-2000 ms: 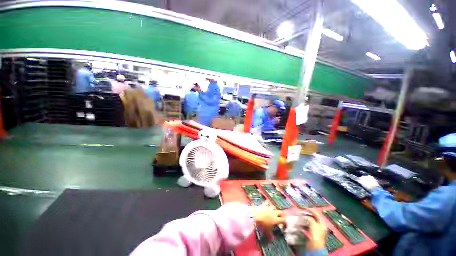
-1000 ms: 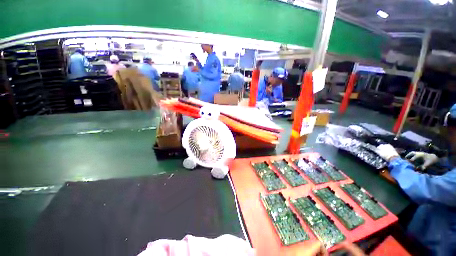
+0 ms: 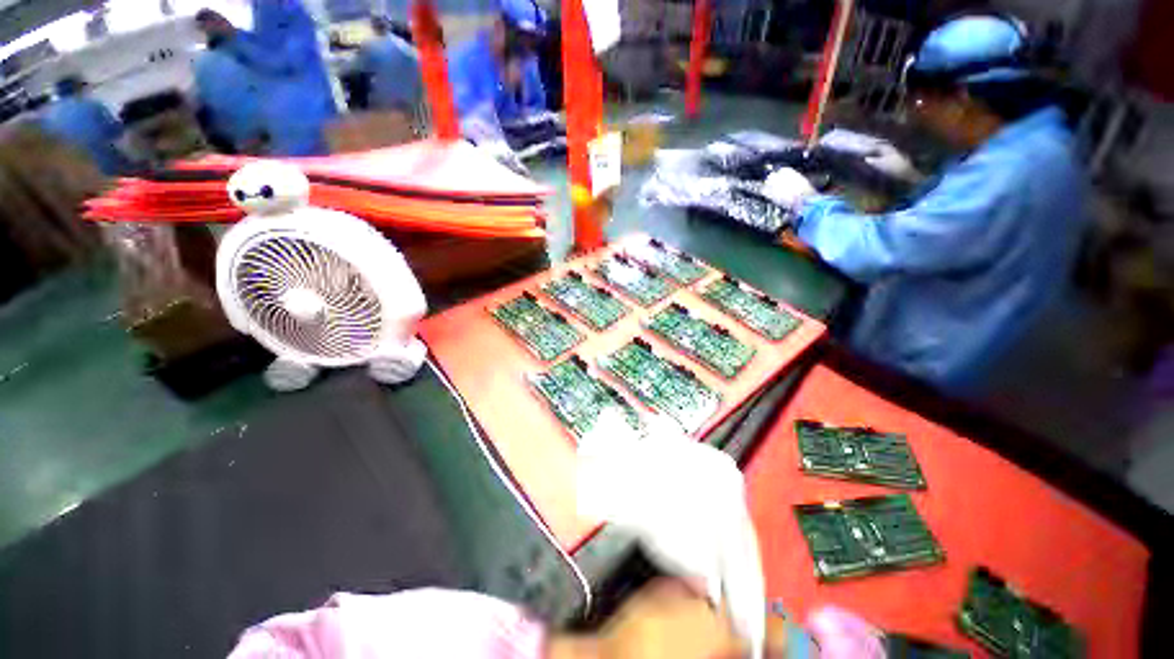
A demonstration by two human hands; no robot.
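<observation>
Green circuit boards [image 3: 659, 381] lie in two rows on a rimless red sheet [image 3: 556, 494]. My right hand [image 3: 672, 505], in a white glove, is blurred over the sheet's near edge, close to the front boards. Its fingers are not distinct, and I cannot tell whether it holds anything. My left hand [image 3: 654, 626], bare and blurred, is below the glove, partly cut off by the bottom edge. Its fingers are hidden. More green boards [image 3: 869, 536] lie apart in the red-lined black tray [image 3: 1030, 479] at right.
A white fan [image 3: 309, 294] stands behind the black mat [image 3: 245, 515], before stacked red sheets [image 3: 489, 214]. A white cord [image 3: 487, 444] runs along the red sheet's left edge. A person in blue [image 3: 985, 232] works across the bench at right, beside shiny packaging [image 3: 708, 178].
The view has turned right and down, bringing the red-lined tray into view. The gloved hand, out of view one second ago, is over the red sheet's near edge. The eight-board layout looks unchanged.
</observation>
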